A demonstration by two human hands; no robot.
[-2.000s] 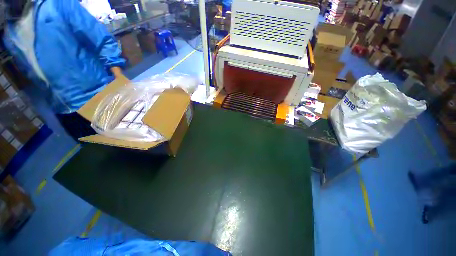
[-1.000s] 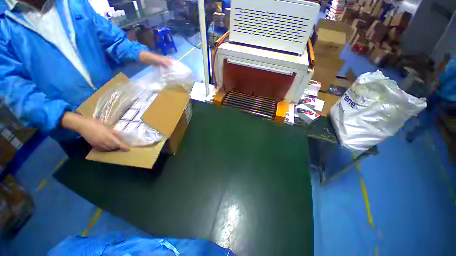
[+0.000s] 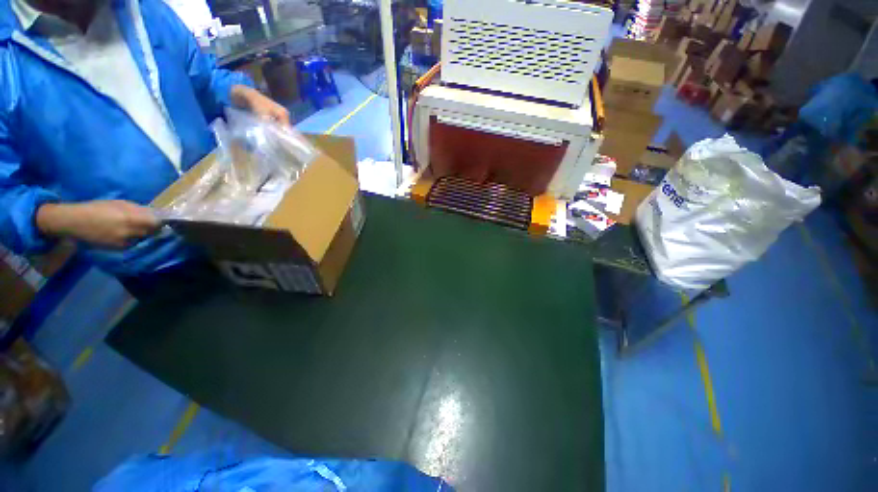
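Neither of my hands is in the picture; only my blue smock shows at the bottom edge. A brown shipping carton [image 3: 332, 216] stands upright on the left part of the green-topped table [image 3: 462, 317]. A clear plastic liner bag [image 3: 255, 159] sticks up out of its opening and covers what lies inside. A person in a blue smock [image 3: 87, 115] stands behind the carton, one hand at its near left edge and the other at the liner's far side.
The shrink tunnel [image 3: 510, 106] stands behind the table, with its reddish-brown curtain [image 3: 496, 159] over the roller conveyor [image 3: 481, 200]. Printed sheets [image 3: 594, 207] lie right of the rollers. A white sack [image 3: 717, 216] sits on a side stand. Another person [image 3: 836, 110] is at the far right.
The person at the left has come in close to the carton and now pulls the liner upward. The near flap, earlier spread outward, now hangs down, and the white boxes inside are more covered.
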